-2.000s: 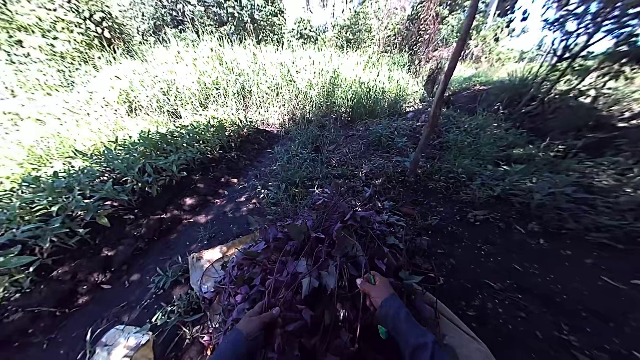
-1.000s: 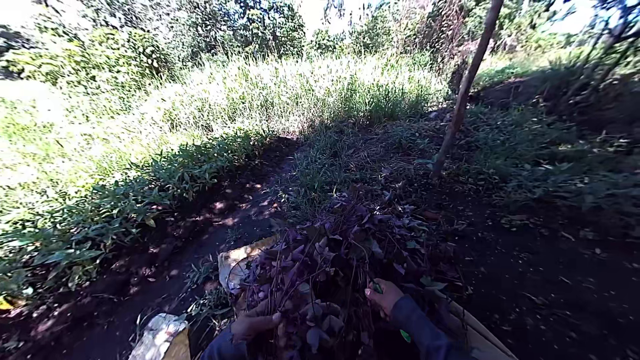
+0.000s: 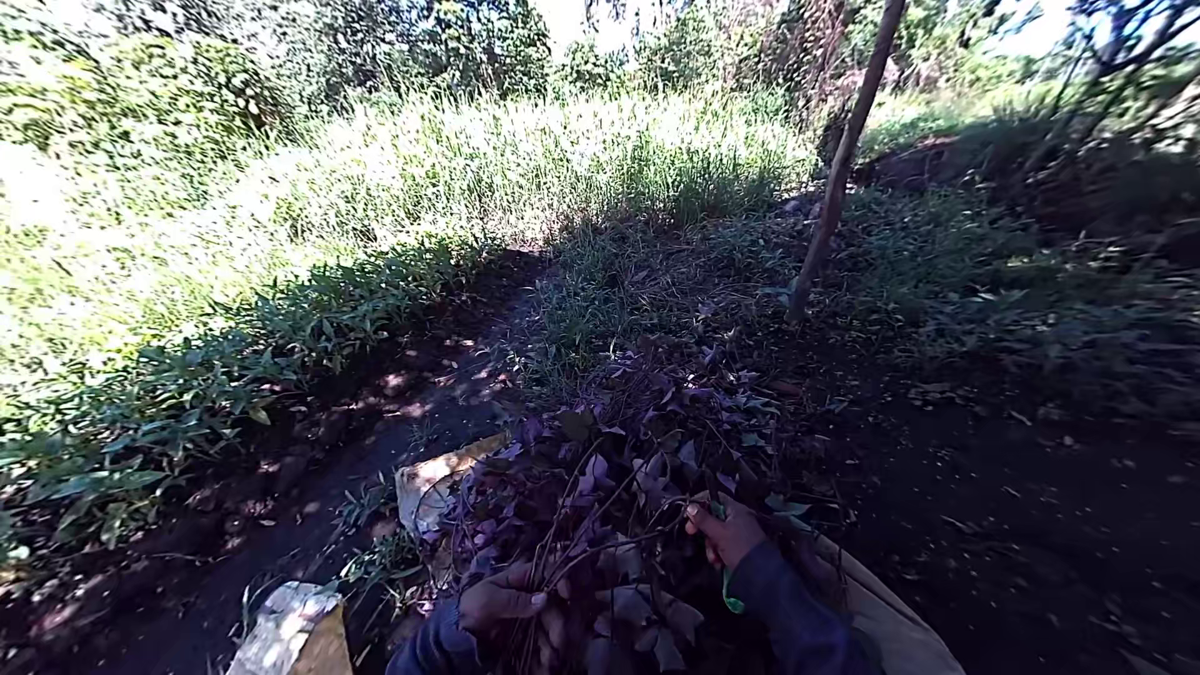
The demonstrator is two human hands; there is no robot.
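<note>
A large heap of leafy vines with purplish, lobed leaves (image 3: 600, 469) lies in front of me, at the lower centre. My left hand (image 3: 511, 600) is at the near side of the heap, its thumb and fingers closed round several thin stems. Further right, my right hand (image 3: 727, 532) pinches a vine stem between thumb and fingers. A bright green strip (image 3: 729, 586) shows beneath that hand; what it belongs to cannot be told. Both arms wear dark blue sleeves.
A pale sack (image 3: 431, 487) lies left of the heap, and a whitish-yellow block-like thing (image 3: 295, 628) stands nearer. Beige cloth (image 3: 886, 609) shows at lower right. A slanting wooden pole (image 3: 839, 178) rises beyond the heap. Green plants (image 3: 187, 403) border the dark soil path (image 3: 309, 502).
My left hand has gone from lying at the leaves to closing round stems. The right hand stays at the heap's right side. The view has shifted a little to the left.
</note>
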